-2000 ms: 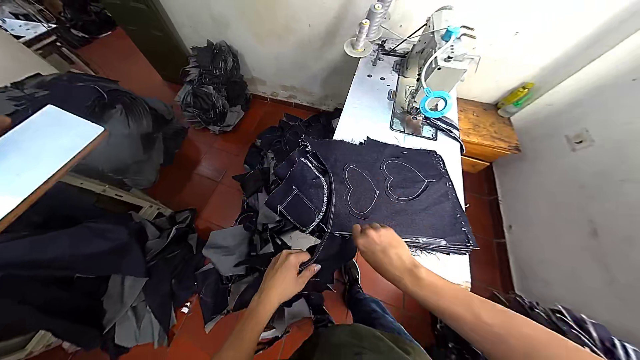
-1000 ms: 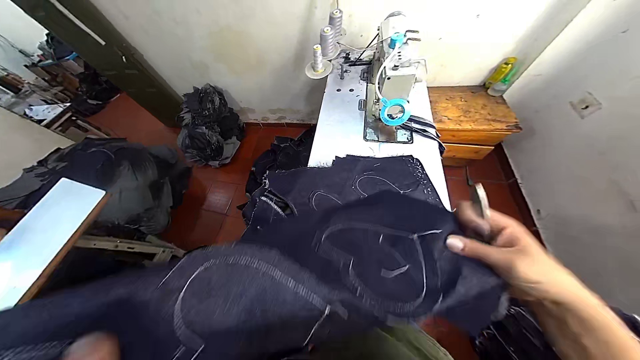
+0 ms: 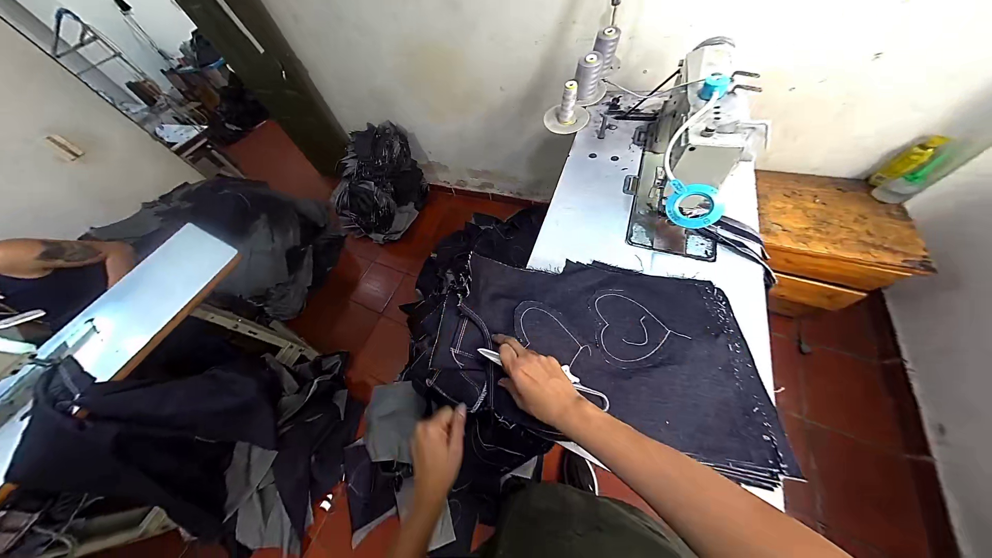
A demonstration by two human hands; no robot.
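A stack of dark denim pieces (image 3: 682, 395) lies on the front of the white sewing table, its top piece stitched with heart outlines in pale thread. My right hand (image 3: 539, 384) is on the stack's left part, closed around metal scissors (image 3: 490, 356) whose blade tips point left and whose handle loops show below the palm. Near the left edge of the stack, my left hand (image 3: 440, 443) is blurred, with its thumb up by the edge of a stitched denim piece (image 3: 465, 349); whether it grips cloth cannot be told.
An industrial sewing machine (image 3: 697, 155) with a blue ring-shaped lamp or magnifier (image 3: 695, 205) and thread cones (image 3: 589, 76) stands behind the stack. A wooden drawer unit (image 3: 841, 232) is at right. Denim heaps (image 3: 380, 182) lie on the tiled floor. At left, a person (image 3: 58, 267) is beside another table (image 3: 167, 287).
The large denim piece held up across the view one second ago is down. My right hand has come down onto the stack with the scissors. A person now shows at left.
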